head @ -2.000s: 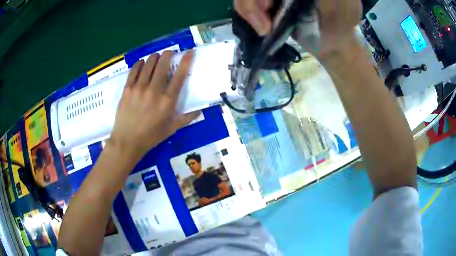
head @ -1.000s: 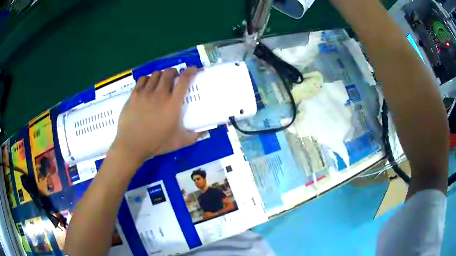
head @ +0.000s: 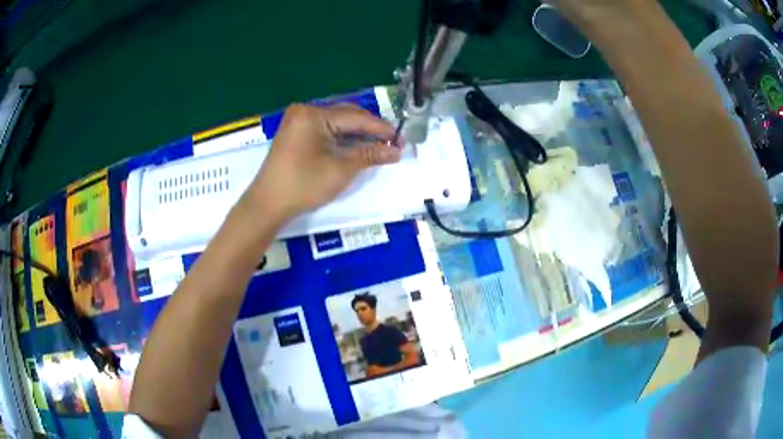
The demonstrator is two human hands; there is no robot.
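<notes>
The white appliance housing [head: 343, 206] lies lengthwise on the bench, vent slots up. Its black power cord [head: 506, 231] leaves near the right end and loops to a bundled part. My left hand [head: 322, 159] is over the housing, thumb and fingertips pinched together beside the screwdriver's nose. A thin dark thing shows at the fingertips; I cannot tell whether they hold it or touch the nose. The electric screwdriver [head: 433, 73] stands tilted over the housing's right end, its top cut off by the frame edge. My right forearm reaches past the top edge; my right hand is out of the picture.
Printed sheets [head: 288, 343] cover the bench. A white and cream crumpled heap [head: 579, 206] lies right of the cord. Another black cord bundle [head: 73, 317] lies at left. The green belt [head: 197, 69] runs behind the bench. A thick black cable [head: 674, 266] hangs at right.
My left hand has lifted from its flat hold on the housing and moved right to the screwdriver's nose. The screwdriver is now over the housing's right end. My right hand has left the picture.
</notes>
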